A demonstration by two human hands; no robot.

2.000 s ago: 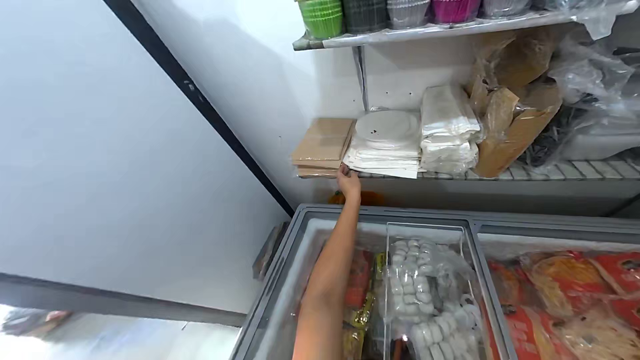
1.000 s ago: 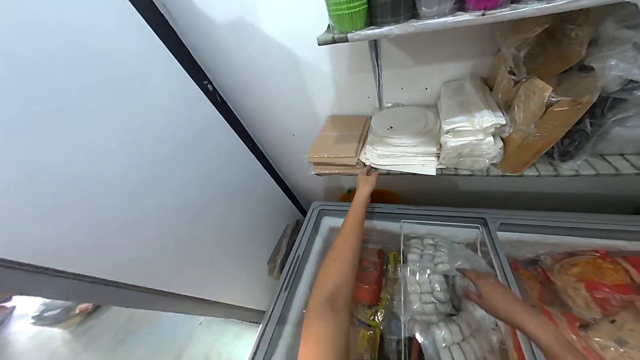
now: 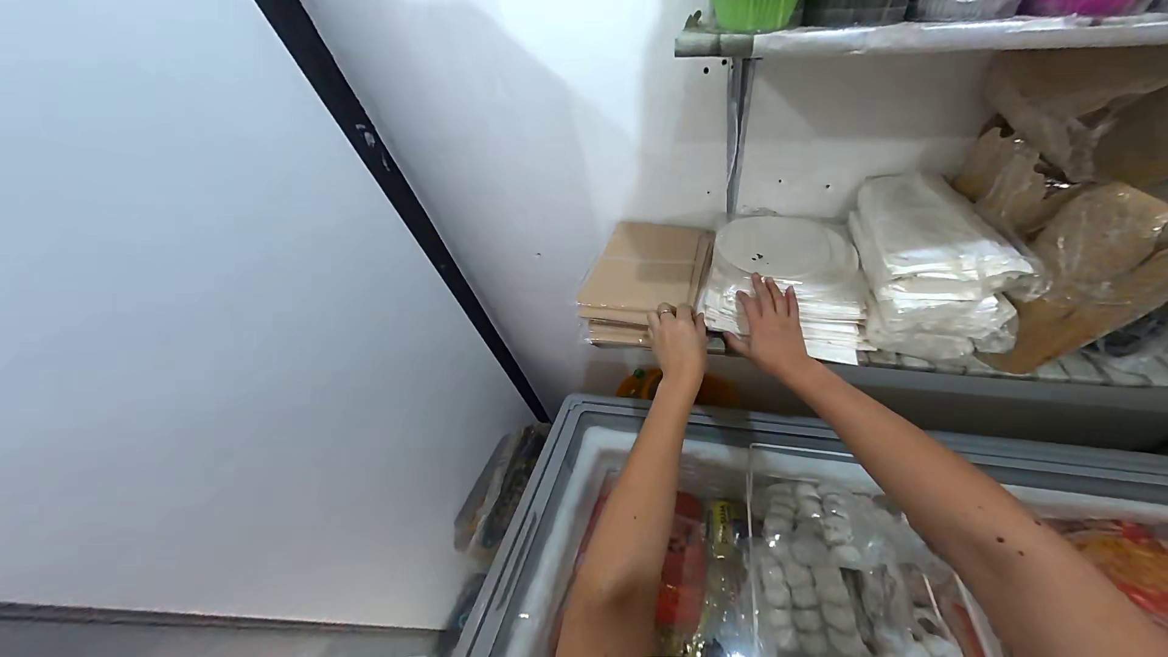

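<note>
My left hand (image 3: 678, 342) rests at the front right edge of a stack of brown paper packets (image 3: 650, 274) in clear wrap on the lower shelf; its fingertips touch the stack's front, and whether they grip it is unclear. Just to the right, my right hand (image 3: 771, 324) lies with fingers spread on the front of a plastic-wrapped pile of white sheets (image 3: 835, 306), which has a round white stack (image 3: 776, 245) on top. Beside that pile are folded white bags in clear plastic (image 3: 931, 246).
Below the shelf stands a chest freezer (image 3: 570, 456) holding bags of white round food (image 3: 803, 566) and red packs. An upper shelf (image 3: 958, 38) carries colored baking cups (image 3: 754, 13). Torn brown cardboard in plastic (image 3: 1095, 246) lies at right. A white panel (image 3: 228, 319) fills the left.
My right hand has come up from over the freezer onto the pile of white sheets. My left hand remains by the brown packets, with its fingers now at their front.
</note>
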